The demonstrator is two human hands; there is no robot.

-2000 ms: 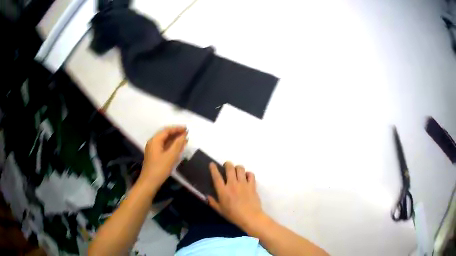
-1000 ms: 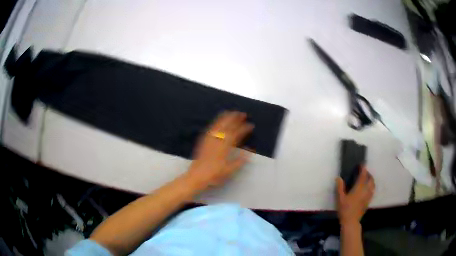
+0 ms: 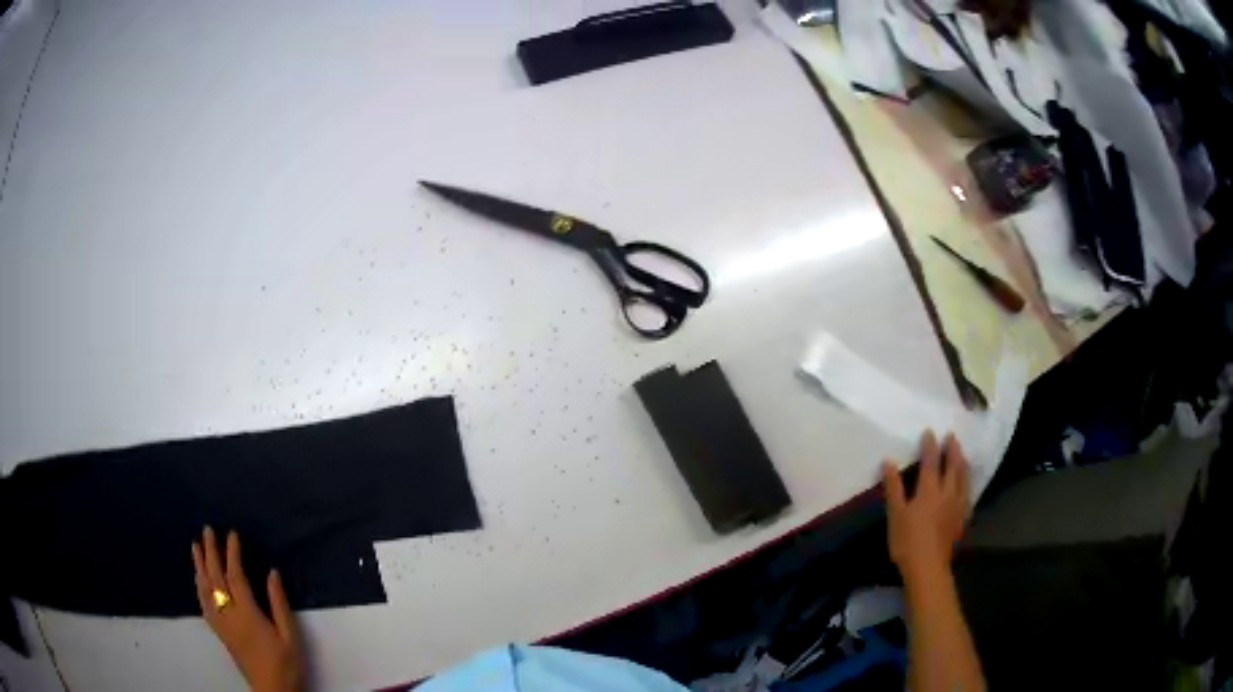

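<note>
A long black cloth (image 3: pixel 244 500) with a stepped right end lies on the left of the table. My left hand (image 3: pixel 250 602) rests flat on its near part, fingers apart, a ring on one finger. A small dark grey rectangular piece (image 3: pixel 714 446), notched at its far end, lies near the front edge. My right hand (image 3: pixel 928 507) is at the table's right front edge, fingers spread, its fingertips at a white paper strip (image 3: pixel 879 392); no grip on it shows. Black shears (image 3: pixel 561 225) lie closed beyond the dark piece, handles to the right.
A black block with a handle (image 3: pixel 625 43) lies at the far side. The cluttered side surface on the right holds an awl-like tool with a reddish-brown handle (image 3: pixel 998 287), a small dark box (image 3: pixel 1010 173), white papers and dark strips. Scraps lie below the table edge.
The view has turned right. My right hand has let go of the small dark piece and moved right to the white strip. My left hand remains on the black cloth.
</note>
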